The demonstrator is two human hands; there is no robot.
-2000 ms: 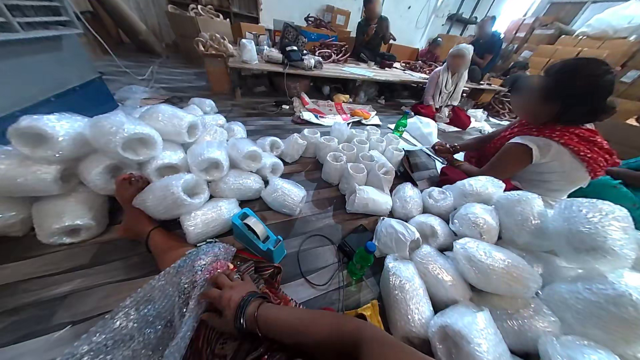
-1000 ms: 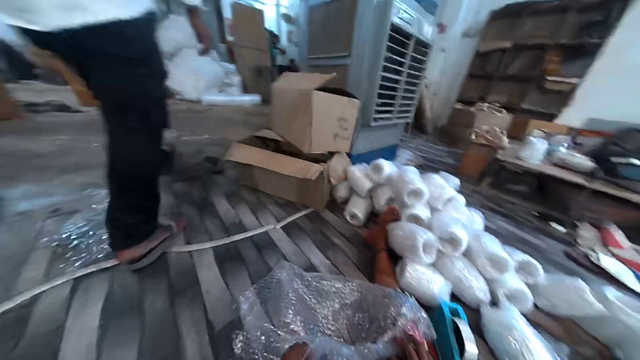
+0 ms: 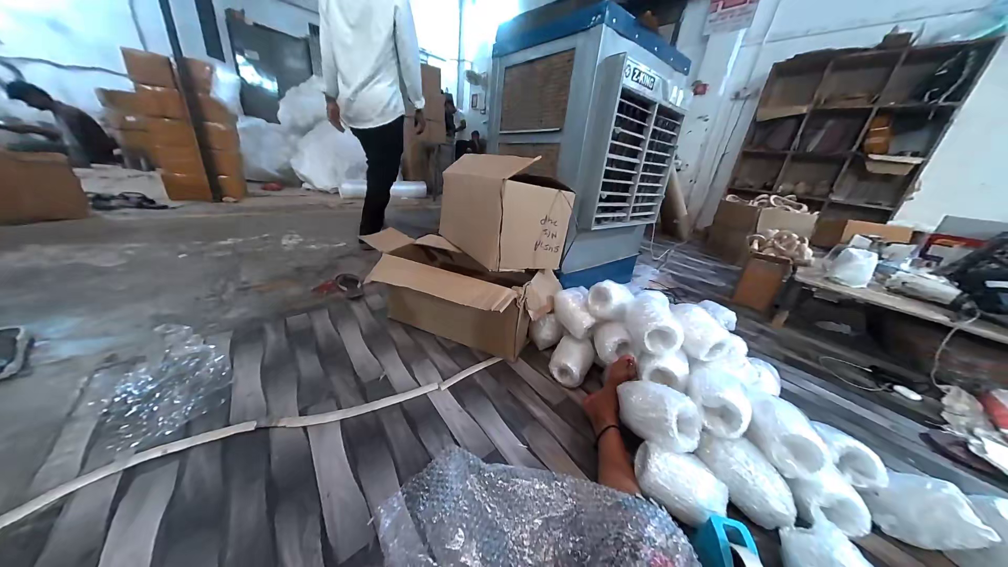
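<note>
Neither of my hands shows in the head view now. A crumpled sheet of bubble wrap (image 3: 535, 520) lies over my lap at the bottom centre. Past its upper edge my bare foot (image 3: 610, 402), with a dark cord at the ankle, rests against a heap of bubble-wrapped hollow rolls (image 3: 661, 409); what is inside them is hidden. A blue tape dispenser (image 3: 718, 539) stands between the bubble wrap and the rolls, cut off by the bottom edge.
Two open cardboard boxes (image 3: 453, 307) are stacked beyond the rolls, before an air cooler (image 3: 583, 142). A pale strip (image 3: 339, 415) crosses the striped floor mat. A person (image 3: 374, 87) stands behind the boxes. A low table (image 3: 906, 299) is at right.
The view has swung far to the left, away from the seated people. The person in the white shirt has walked away, farther back. My hands, partly seen earlier, have left the view.
</note>
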